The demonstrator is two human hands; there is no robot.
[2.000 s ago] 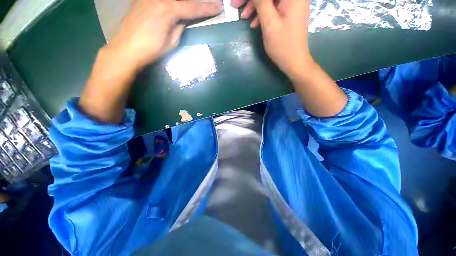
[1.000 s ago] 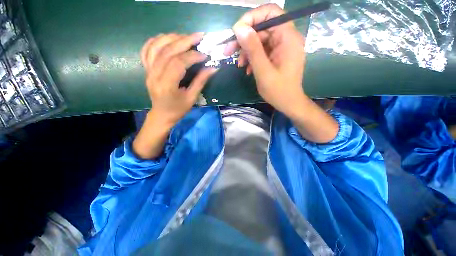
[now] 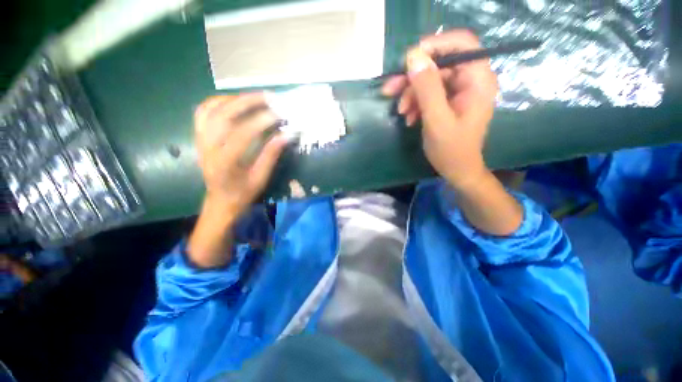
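Note:
My left hand holds the left edge of a shiny white-silver module between thumb and fingertips, low over the green mat. My right hand holds dark, thin tweezers; their tip points left, to the right of the module and apart from it. Whether the tip holds a small piece cannot be told. A grey-beige adhesive sheet with a white border lies just beyond the module. The picture is somewhat blurred.
A clear blister tray lies at the left. A crinkled silvery plastic film lies at the right. Small beige scraps lie near the front bench edge. A long pale strip is at the upper left. Another person's blue sleeve shows at the right.
Two seconds ago both hands were at the adhesive sheet and the module lay untouched. A second ago the tweezer tip was over the held module; now it is away to the right. The view has shifted.

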